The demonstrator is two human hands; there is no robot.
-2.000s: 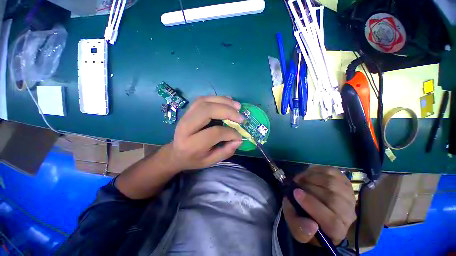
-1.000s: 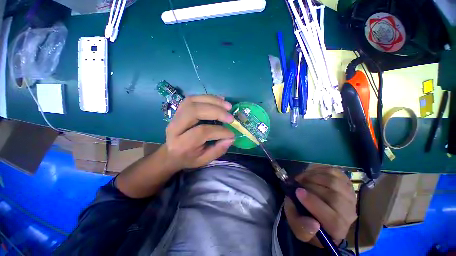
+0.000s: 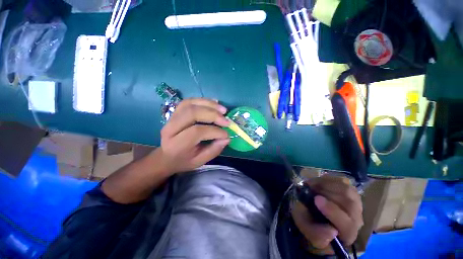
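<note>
My left hand [image 3: 195, 134] is at the left edge of a bright green disc [image 3: 243, 146]. A fine solder wire [image 3: 189, 58] runs down into this hand, and its fingers pinch it near the disc. A small green circuit board [image 3: 247, 124] lies on the disc, with a yellowish strip [image 3: 245, 135] slanting along its lower left side. My right hand [image 3: 332, 210] grips a black soldering iron [image 3: 307, 195] at the bench's front edge. The iron's blurred tip is off the board, to the lower right of the disc.
Left are small boards [image 3: 166, 93], a white housing [image 3: 90, 74] and a clear bag [image 3: 38, 48]. A white bar [image 3: 216, 19] lies at the back. Right are blue-handled tools [image 3: 288, 93], white strips [image 3: 306, 45], an orange-black tool [image 3: 350, 129], a tape roll [image 3: 386, 135] and a black fan [image 3: 374, 47].
The soldering iron's tip has left the board and moved down and right. My left hand has shifted slightly left from its first position. The whole view has shifted a little.
</note>
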